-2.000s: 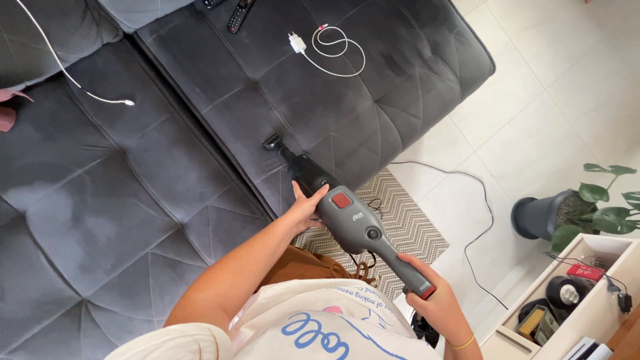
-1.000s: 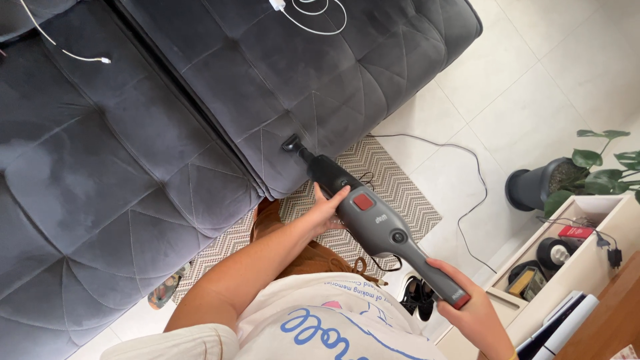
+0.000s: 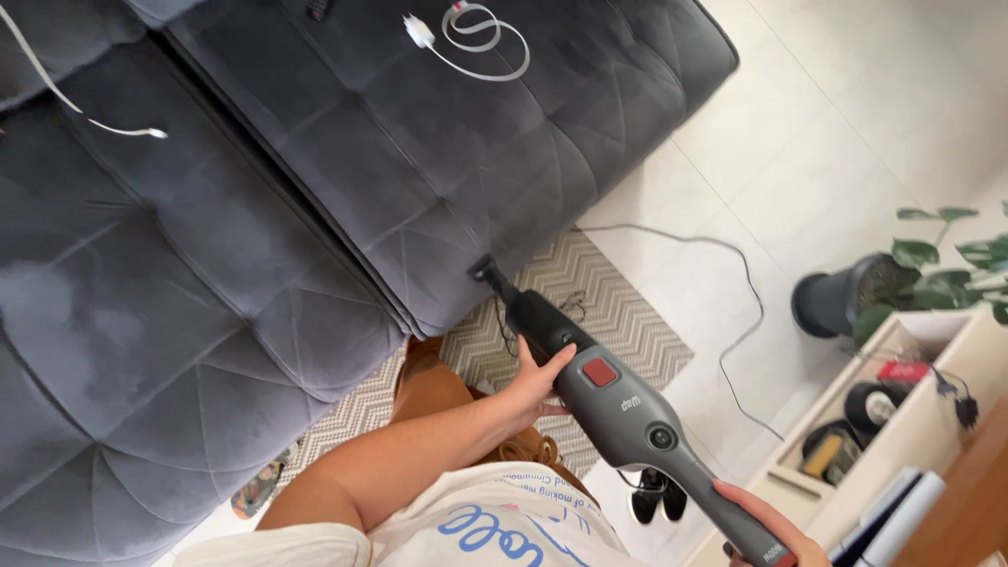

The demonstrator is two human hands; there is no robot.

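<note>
A grey and black Wap handheld vacuum cleaner [image 3: 622, 409] lies diagonally across my front. My left hand [image 3: 543, 374] supports its body near the red button, thumb on top, with part of the fingers hidden beneath. Around the end of the rear handle is my right hand [image 3: 772, 520], cut off at the lower edge. The small black brush nozzle [image 3: 482, 268] is at the front edge of the dark grey velvet sofa [image 3: 425, 181]; whether it touches the fabric is hard to tell.
On the sofa lie a white charger with its cable [image 3: 420, 31] and another white cable [image 3: 126, 128]. A zigzag rug [image 3: 614, 307], a dark power cord [image 3: 744, 260], black shoes [image 3: 659, 496], a potted plant [image 3: 827, 303] and an open drawer [image 3: 906, 425] holding several items are below and right.
From two seconds ago, the nozzle has moved across the seat toward the sofa's front edge. Both hands have kept their hold on the vacuum cleaner.
</note>
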